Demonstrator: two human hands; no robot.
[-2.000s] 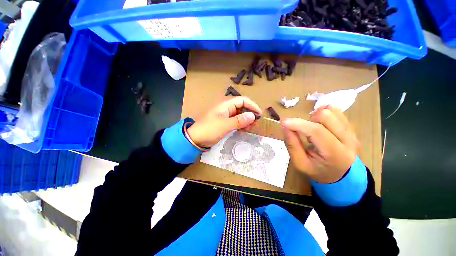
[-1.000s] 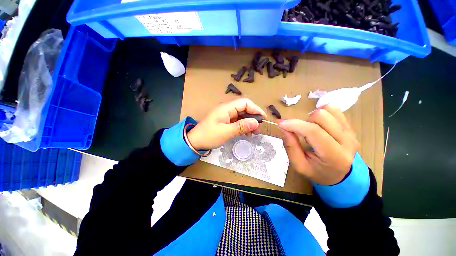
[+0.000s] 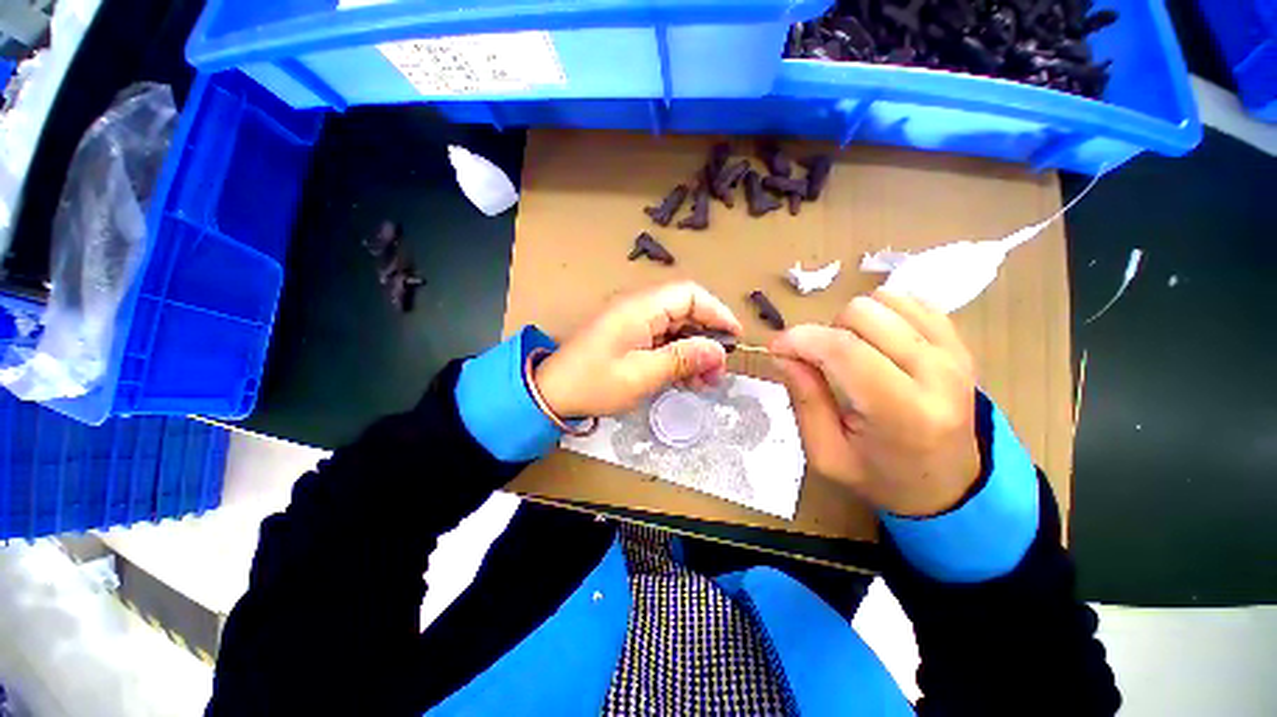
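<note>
My left hand (image 3: pixel 637 357) pinches a small dark moulded part (image 3: pixel 712 336) between thumb and fingers, mostly hidden by them. My right hand (image 3: pixel 889 399) holds a thin pale stick (image 3: pixel 754 349) in its fingertips, the stick's tip at the right end of the dark part. Whether it touches is too small to tell. Below the hands lies a printed paper sheet (image 3: pixel 763 469) with a small round pale dish (image 3: pixel 679 419) on it. Several dark parts (image 3: pixel 758 192) lie loose on the cardboard mat (image 3: pixel 588 238), and one lies just above my fingers.
A white bottle with a long thin tip (image 3: pixel 950 273) and a crumpled scrap (image 3: pixel 812 277) lie right. A white teardrop piece (image 3: pixel 482 182) lies upper left. A blue bin of dark parts (image 3: pixel 966 112) spans the back. A blue bin with a clear bag (image 3: pixel 210 301) stands left.
My right hand has shifted slightly left, nearer the left fingertips, and less of the stick shows. My left hand still holds the dark part in nearly the same place.
</note>
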